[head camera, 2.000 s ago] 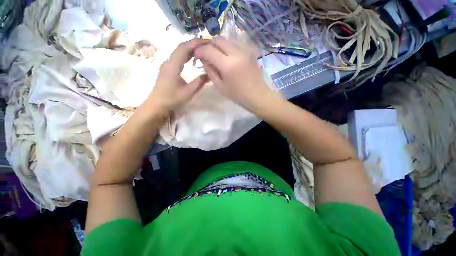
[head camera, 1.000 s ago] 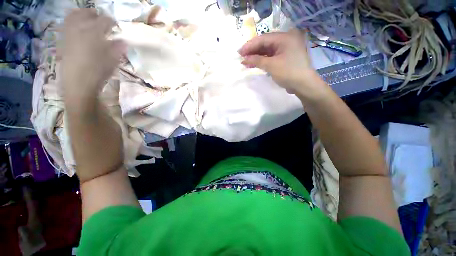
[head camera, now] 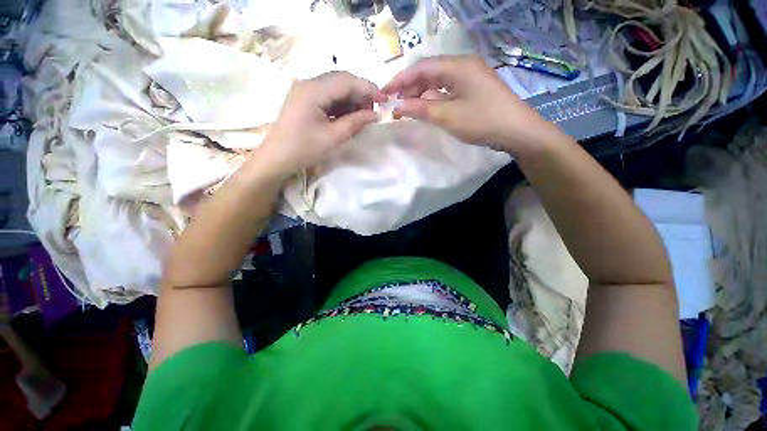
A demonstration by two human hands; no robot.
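A cream garment piece (head camera: 383,185) lies under my hands and hangs over the table's front edge. My left hand (head camera: 324,118) pinches its cloth from the left, fingertips close to those of my right hand. My right hand (head camera: 462,97) pinches the cloth from the right. The exact bit between the fingertips is bright and small. A narrow cream strip (head camera: 181,126) runs left from behind my left forearm across the heap. The needle plate area with a yellow patch (head camera: 387,35) shows above my hands.
Heaped cream cloth (head camera: 109,168) covers the left. Thread snips (head camera: 542,63) lie to the right, behind a ruler edge (head camera: 580,103). Lilac-grey strips (head camera: 526,25) and a cream strip bundle (head camera: 673,50) lie beyond. A white box (head camera: 673,227) and cream piles are below right.
My left hand has come back from the far left heap to meet my right hand at the cloth. A narrow strip now shows across the heap. The view has shifted slightly.
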